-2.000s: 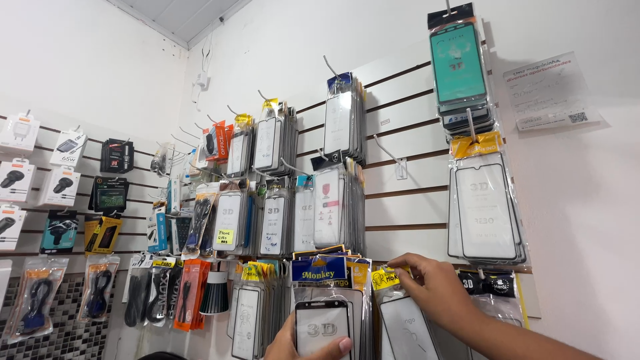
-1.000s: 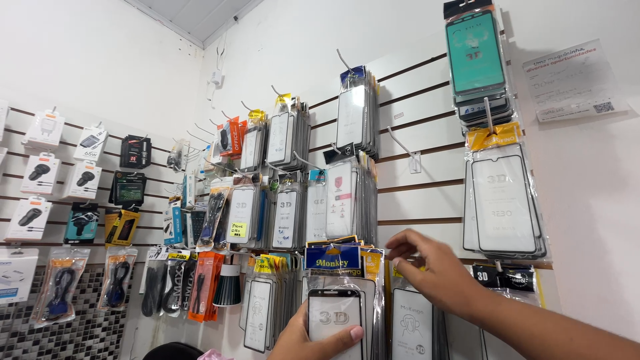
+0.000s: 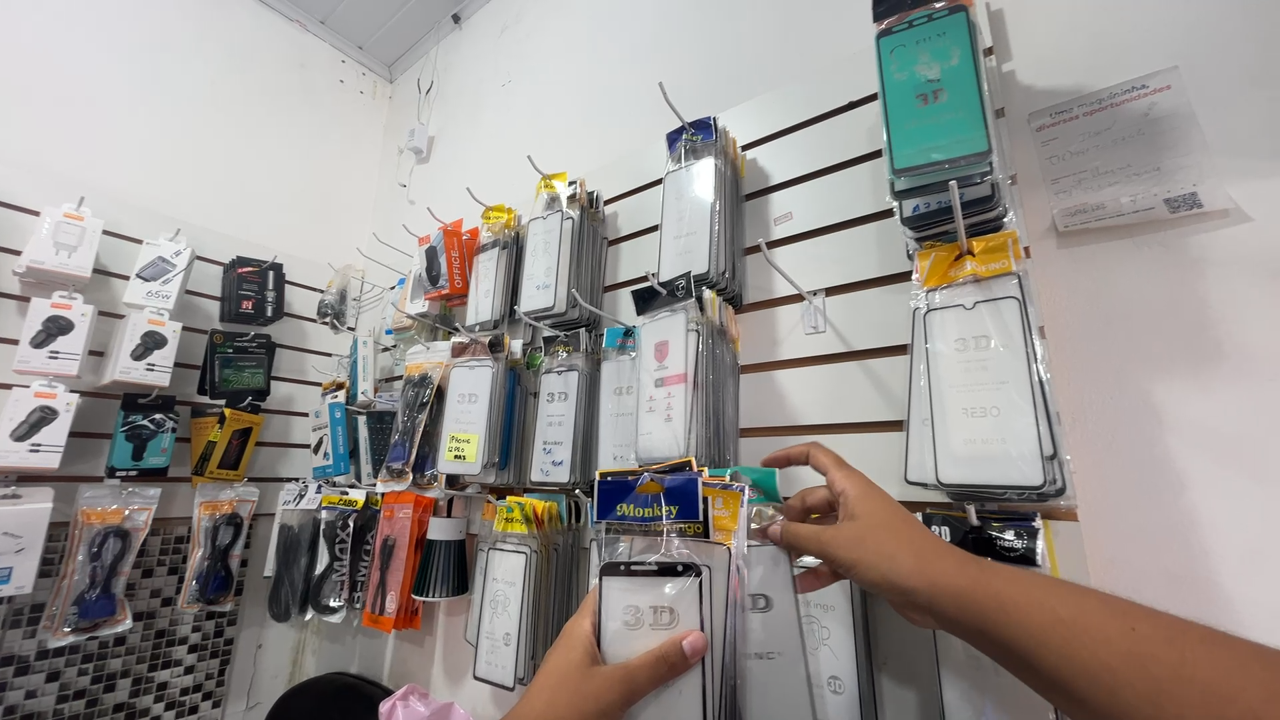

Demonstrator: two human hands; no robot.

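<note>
My left hand [image 3: 625,665], low in the middle, grips a stack of packaged 3D screen protectors [image 3: 652,610], its thumb across the front pack under a blue header card. Just right of it, my right hand [image 3: 830,515] pinches the top of another clear screen protector pack [image 3: 772,625] near a teal header card [image 3: 752,484]. That pack stands beside the stack, partly behind it. Behind my right hand, more screen protector packs [image 3: 838,640] are partly hidden.
Screen protector packs hang from hooks on a white slatwall panel [image 3: 830,385], with further packs [image 3: 980,390] at right. A bare metal hook [image 3: 785,272] juts out above my right hand. Boxed chargers [image 3: 62,245] and bagged cables [image 3: 100,565] hang at left. A paper notice [image 3: 1125,150] is on the wall.
My right hand, which was at the packs to the right of the stack, now holds a pack with a teal header beside it. My left hand still grips the stack.
</note>
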